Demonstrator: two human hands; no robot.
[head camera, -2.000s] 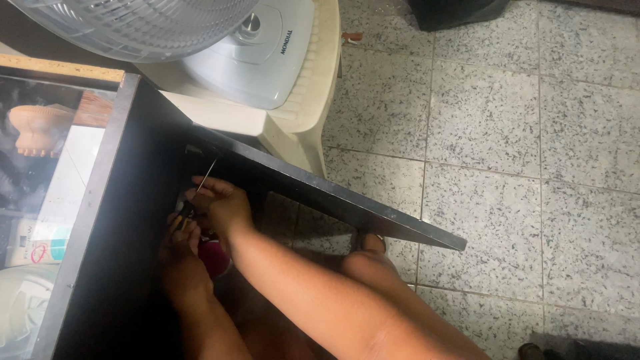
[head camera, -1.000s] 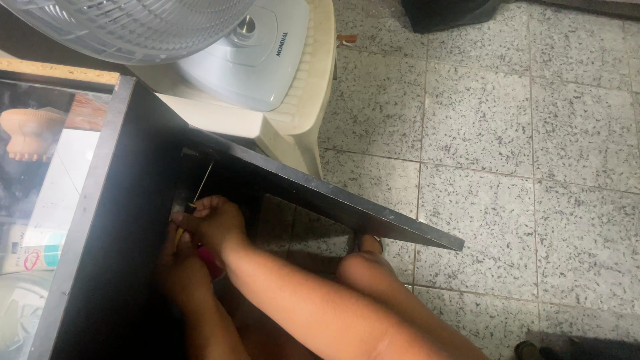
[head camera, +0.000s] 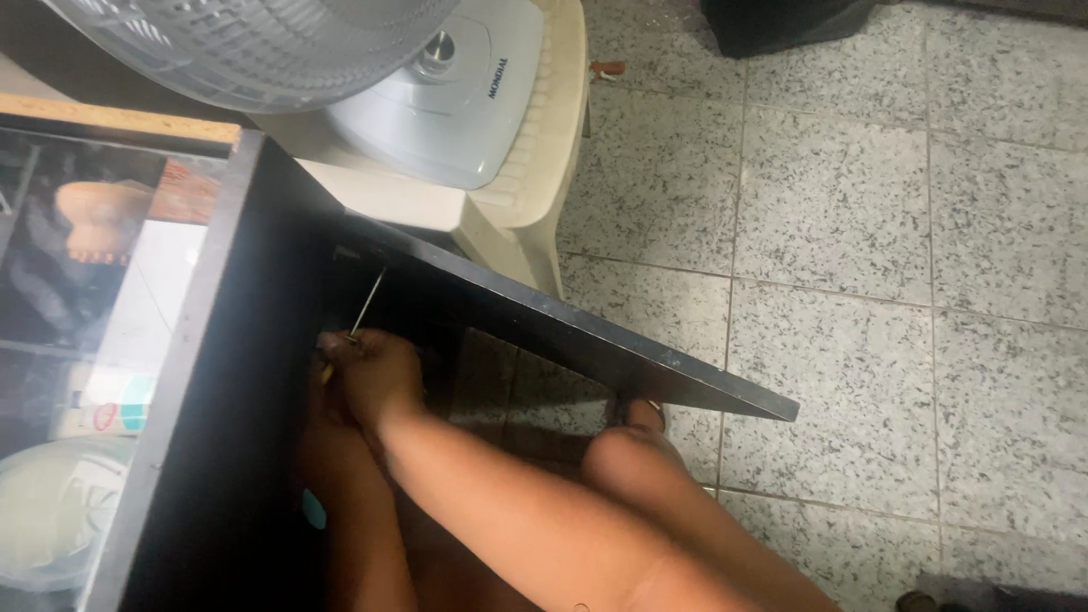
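Observation:
A thin metal shaft, which looks like a screwdriver's, slants up from my right hand toward the inner face of a black panel door. My right fingers close around its lower end. A bit of yellow shows beside them, possibly a handle. My left hand is just below, close against the dark cabinet side; its fingers are mostly hidden in shadow and behind the right hand. The shaft's tip is near the corner where door and cabinet meet, and its contact there is unclear.
A Mondial fan stands on a cream plastic chair behind the door. Glass-topped cabinet at left shows a clear round container and a peach-coloured brush-like item. My bent knee is below the door, over speckled floor tiles.
The fingers of my right hand have drawn in around the shaft; two seconds ago they were more spread. The pink object seen below the hands earlier is now out of sight.

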